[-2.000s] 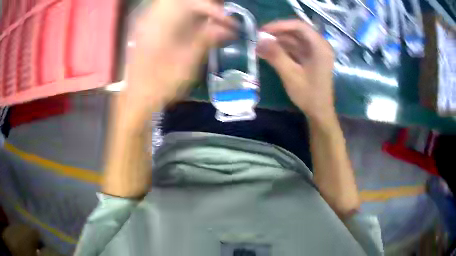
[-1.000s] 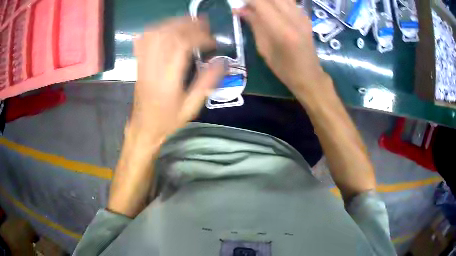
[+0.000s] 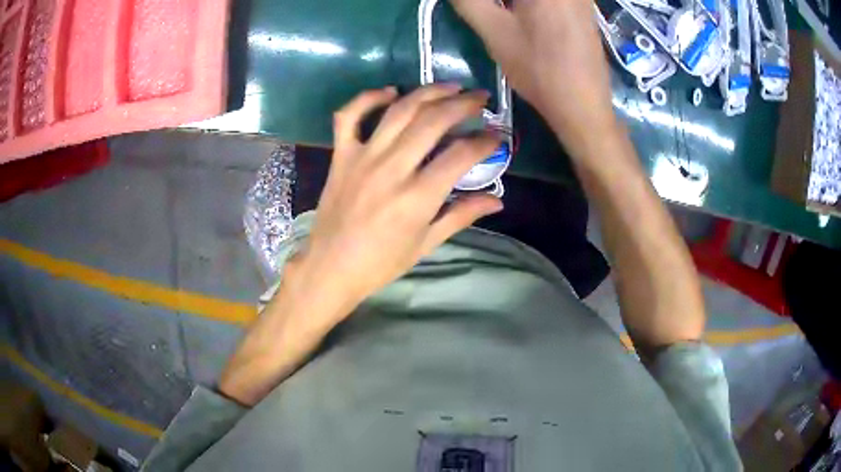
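A white loop-shaped housing (image 3: 426,41) lies on the bench edge with its wider base and blue battery (image 3: 499,154) nearest me. My left hand (image 3: 406,171) lies over the base, its fingers on top and its thumb by the pale base tab (image 3: 496,187), and it grips the base. It hides much of the base. My right hand (image 3: 544,55) is at the far end of the housing, at the top edge of the picture. Its fingertips are cut off or hidden, so what it holds cannot be seen.
A salmon-red divided tray (image 3: 161,111) is at the left. Several similar white-and-blue units (image 3: 696,41) lie at the upper right, with small white rings (image 3: 658,95) beside them. A cardboard box (image 3: 793,129) of tiny pale pieces is at the far right.
My left hand has moved right and closed over the housing's base. The housing shows further right. My right hand stays at the housing's far end.
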